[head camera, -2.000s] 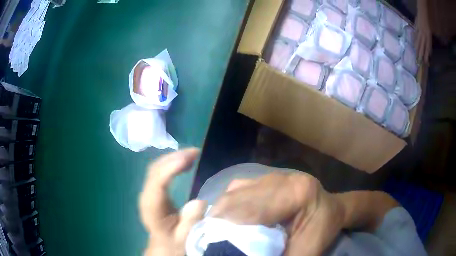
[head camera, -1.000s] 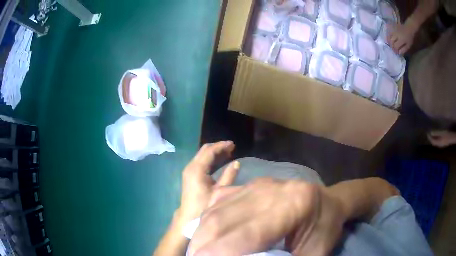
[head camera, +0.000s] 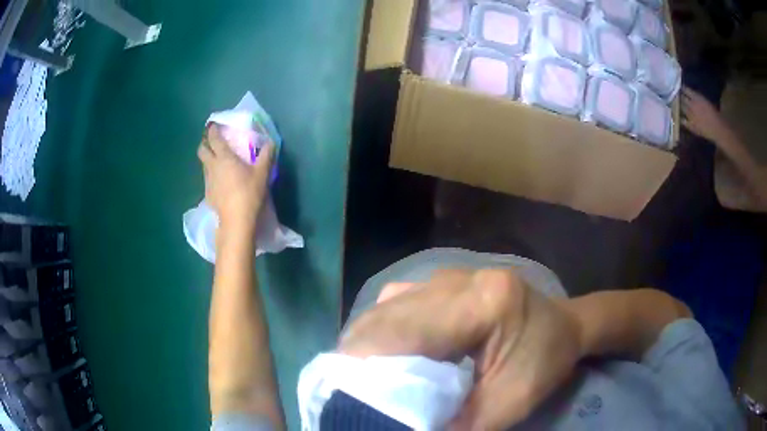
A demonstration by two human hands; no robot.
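Note:
On the green bench, an upper white bagged piece point(head camera: 240, 126) with a pinkish and coloured shiny middle lies above a second white bagged piece point(head camera: 200, 233). My left hand point(head camera: 235, 172) reaches over the second piece and grips the upper one, thumb on its right and fingers on its left. My right hand point(head camera: 471, 328) is close to my body at the bottom, gripping a white sleeve point(head camera: 387, 379). A dark, ribbed face point(head camera: 357, 414) shows from that sleeve, cut off by the bottom edge. My right fingers are partly hidden.
An open brown carton point(head camera: 521, 147) with rows of pink-centred bagged units point(head camera: 555, 82) stands right of the bench point(head camera: 311, 50). Another person's hand point(head camera: 702, 118) is by its right side. Dark boxes point(head camera: 55, 286) line the left edge, below white slips point(head camera: 23, 126). Metal rail feet stand top left.
My left hand has moved from beside my right hand up to the upper bagged piece and closed on it. The dark face in my right hand shows again. The other person's hand has left the units.

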